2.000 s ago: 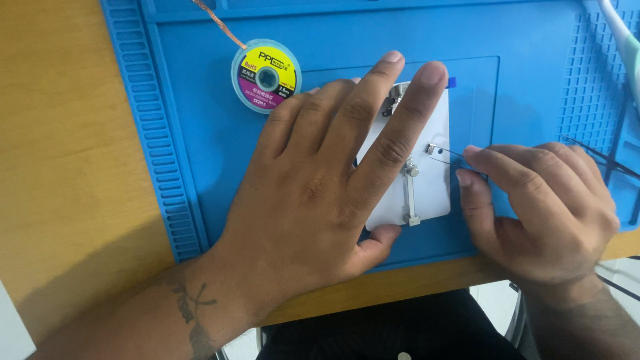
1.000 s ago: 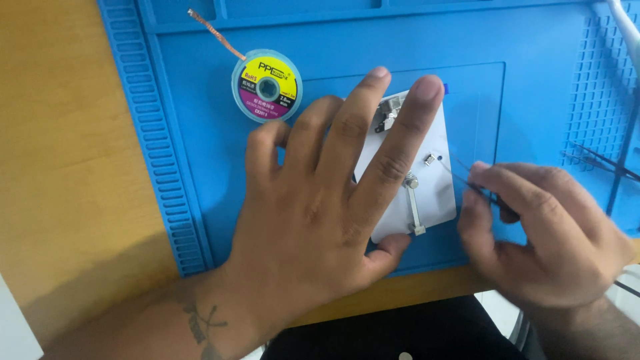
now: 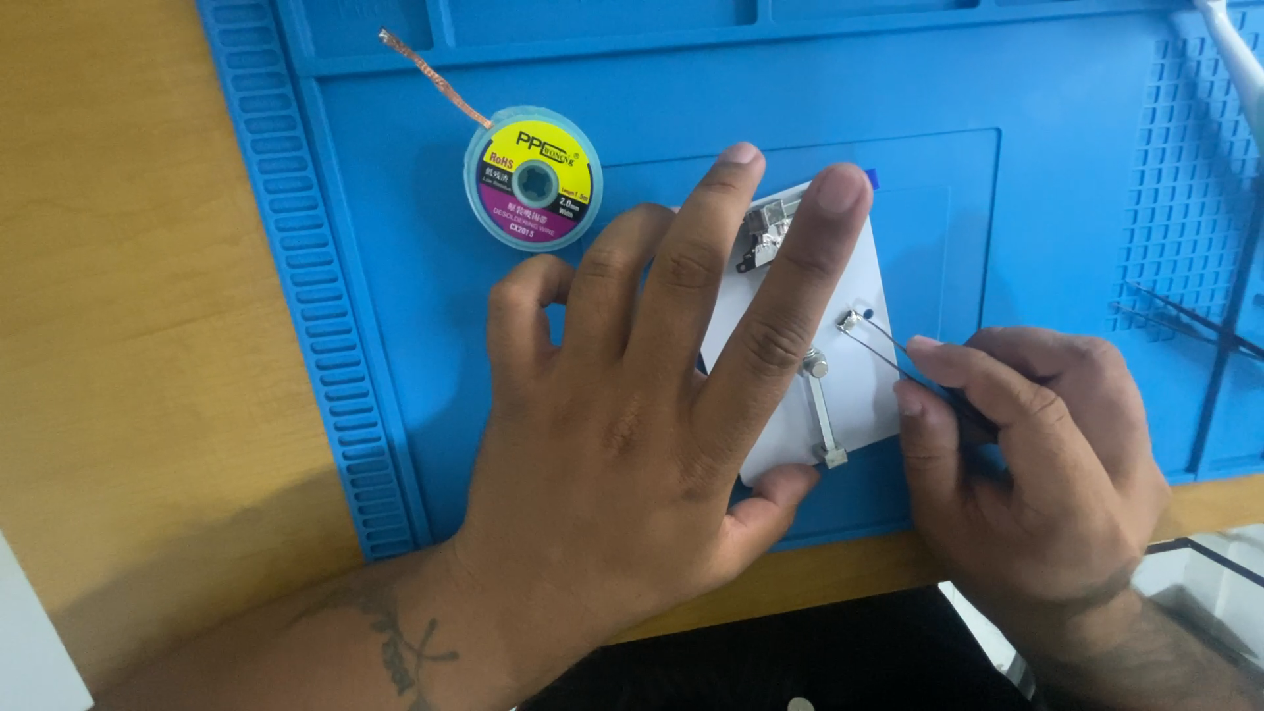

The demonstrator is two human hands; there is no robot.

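Note:
A white plate (image 3: 869,395) lies on the blue mat, bearing a metal sliding clamp (image 3: 822,407) and a metal part (image 3: 765,232) near its top. My left hand (image 3: 632,385) is spread over the plate's left side, its index finger across the plate and its thumb by the lower edge. Whether it grips the plate cannot be told. My right hand (image 3: 1027,444) pinches dark, thin-tipped tweezers (image 3: 913,373) at the plate's right. Their tips are on either side of a tiny metal component (image 3: 850,321), beside a small dark hole in the plate.
A spool of desoldering wire (image 3: 534,181) lies on the blue silicone mat (image 3: 415,296), its copper braid pointing up and left. A second pair of dark tweezers (image 3: 1205,321) rests at the right. The wooden table edge (image 3: 790,583) runs below, and a white cable-like object is at top right.
The right hand's tweezer tips, off to the component's right one second ago, are now at the component. The left hand stays spread over the plate.

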